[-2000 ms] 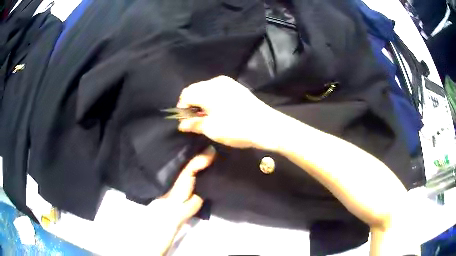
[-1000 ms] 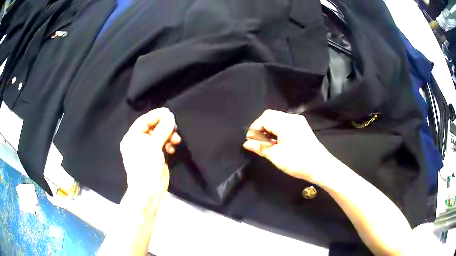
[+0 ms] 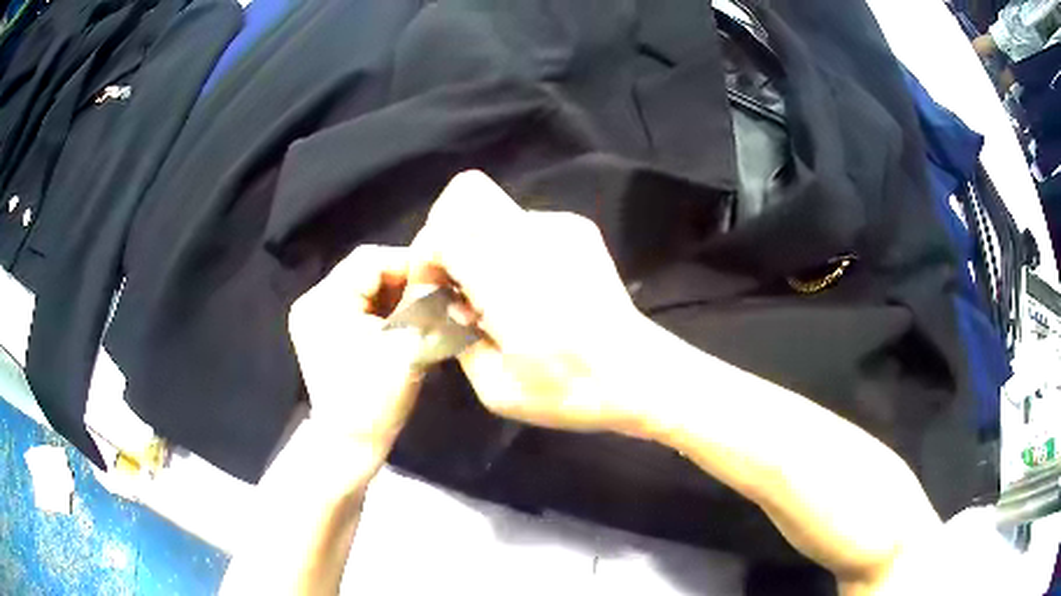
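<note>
A black jacket [image 3: 454, 128] lies spread in front of me, with shiny black lining [image 3: 759, 157] showing in its opening and a curved gold chain pin [image 3: 824, 277] on its right part. My right hand [image 3: 547, 309] is closed around thread snips [image 3: 428, 324], whose short metal blades show between my two hands. My left hand [image 3: 355, 343] has curled fingers right beside the blades, over the jacket; whether it pinches cloth or a thread cannot be seen. My right forearm crosses the lower right of the jacket.
Another black jacket [image 3: 111, 175] with small metal pieces lies at the left. Blue cloth [image 3: 972, 314] shows at the right edge, beside black straps. The white table edge [image 3: 465, 547] runs along the front, with blue floor [image 3: 116, 547] at lower left. A person's hand [image 3: 987, 49] shows at upper right.
My right hand has moved left to meet my left hand, bringing the snips to its fingertips. The gold button seen earlier is no longer visible. The view has shifted slightly.
</note>
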